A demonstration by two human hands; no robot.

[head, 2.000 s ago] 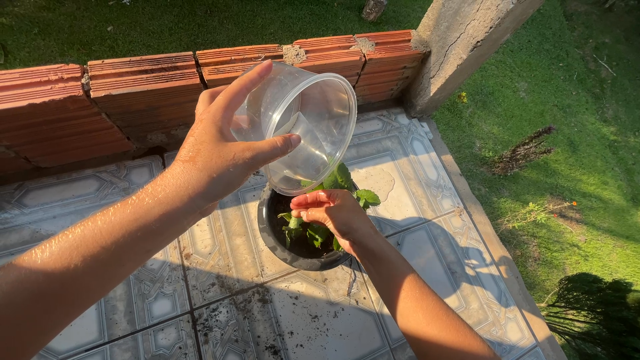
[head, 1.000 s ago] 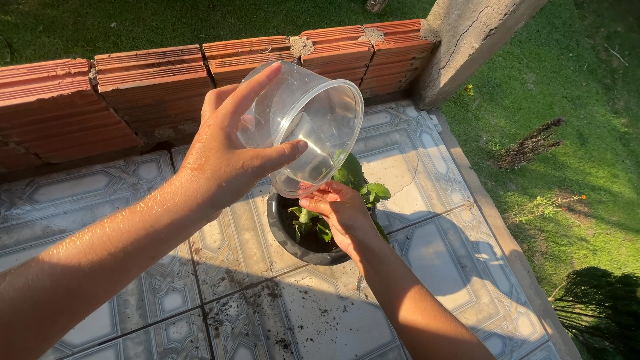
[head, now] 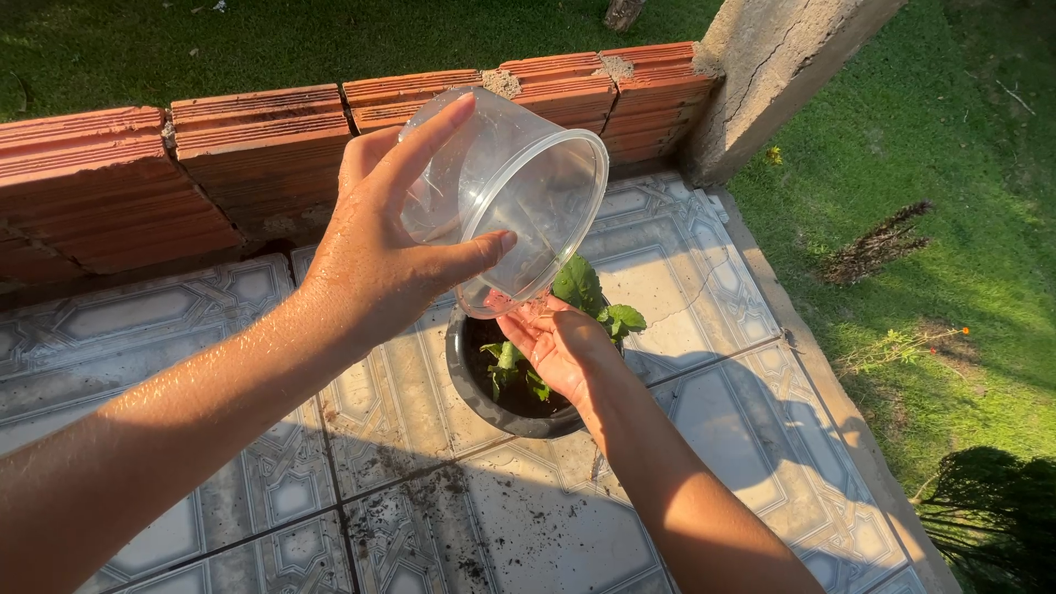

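My left hand (head: 404, 219) grips a clear plastic tub (head: 503, 181) by its side, fingers behind and thumb near the rim. The tub is tipped to the right, its mouth facing down and right. My right hand (head: 557, 342) is cupped, palm up, just under the lower rim, with its fingertips partly behind the clear plastic; a little water seems to lie on them. Below both hands stands a black plant pot (head: 472, 396) with dark soil and a leafy green plant (head: 580, 285). The right hand covers part of the plant.
A low wall of red hollow clay bricks (head: 264, 124) runs behind the pot to a cracked concrete post (head: 775, 74). Loose soil (head: 470, 528) is scattered on the patterned floor tiles (head: 718, 412). Grass (head: 891, 181) lies beyond the floor's right edge.
Both hands keep nearly the same pose over the pot, the tub still tipped in the left. The cupped right hand remains under the rim.
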